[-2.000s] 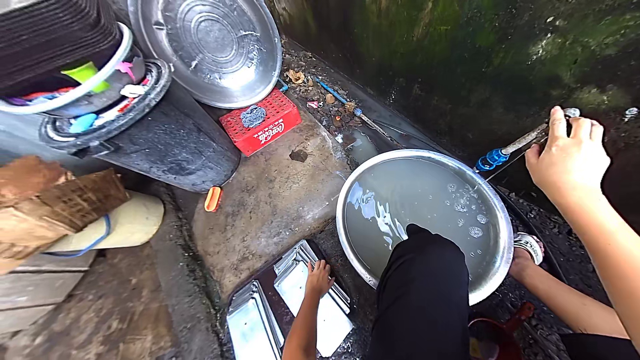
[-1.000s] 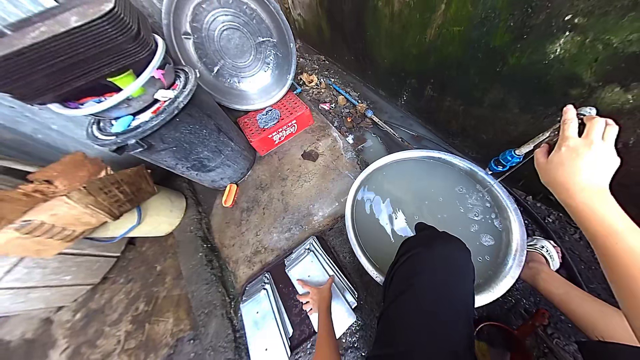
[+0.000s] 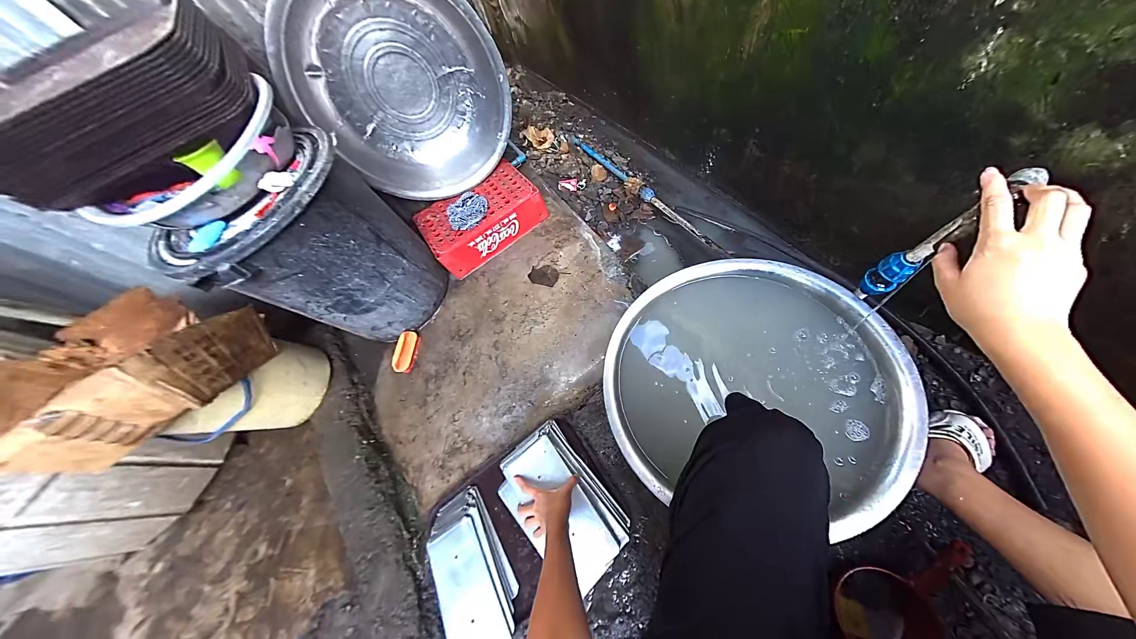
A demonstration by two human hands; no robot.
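My right hand (image 3: 1021, 253) is at the upper right, its fingers around the end of a pipe (image 3: 954, 232) with a blue fitting (image 3: 887, 273). A thin stream of water falls from there into a large round metal basin (image 3: 621, 426) of cloudy water. Down at the lower middle, my left hand (image 3: 548, 508) rests on a stack of flat metal trays (image 3: 581, 541). A second stack of metal trays (image 3: 470, 568) lies to its left, both on a dark brown tray (image 3: 503, 497). Whether the left fingers grip a tray's edge cannot be told.
A red plastic crate (image 3: 484, 232) with a scouring pad (image 3: 468, 210) on it stands below a leaning metal basin lid (image 3: 399, 89). A black bin (image 3: 355, 257), an orange-handled brush (image 3: 406, 351) and torn cardboard (image 3: 133, 382) are on the left. A red dipper (image 3: 874, 599) sits at the lower right.
The left hand has shifted slightly on the tray stack, its fingers now more bent. The right hand stays at the pipe.
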